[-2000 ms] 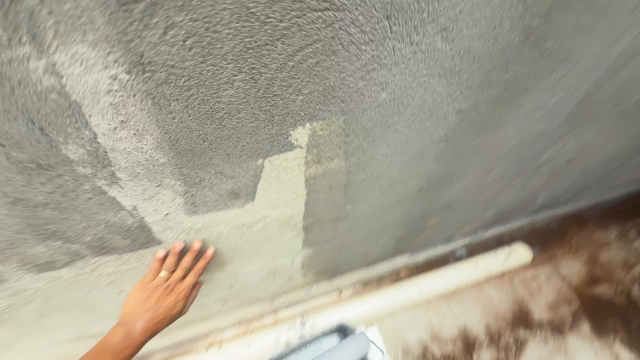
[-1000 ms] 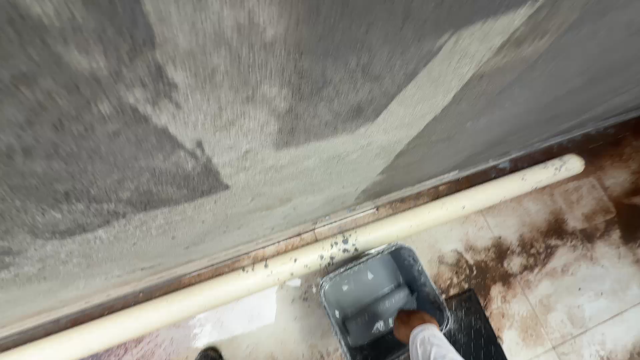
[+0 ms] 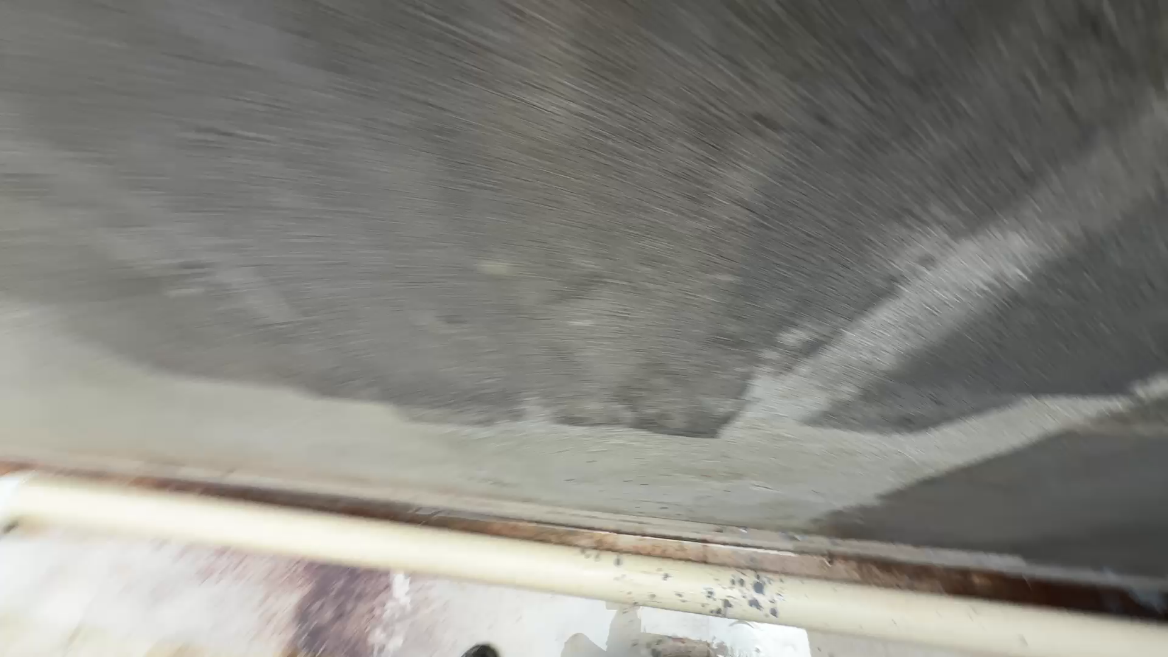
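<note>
Neither my left hand nor my right hand shows in the head view, so what they hold is hidden. A cement-grey wall fills most of the view, blurred by motion. Dark grey rough patches cover its upper part, and a paler, smoother band runs along its foot. A light diagonal streak crosses the wall at the right.
A long cream-coloured pipe with dark splashes lies on the floor along the foot of the wall. The stained floor shows below it, with a white sheet-like patch and a small dark object at the bottom edge.
The view has swung strongly along the wall. The hand reaching into the grey bucket a second ago, and the bucket itself, are out of view.
</note>
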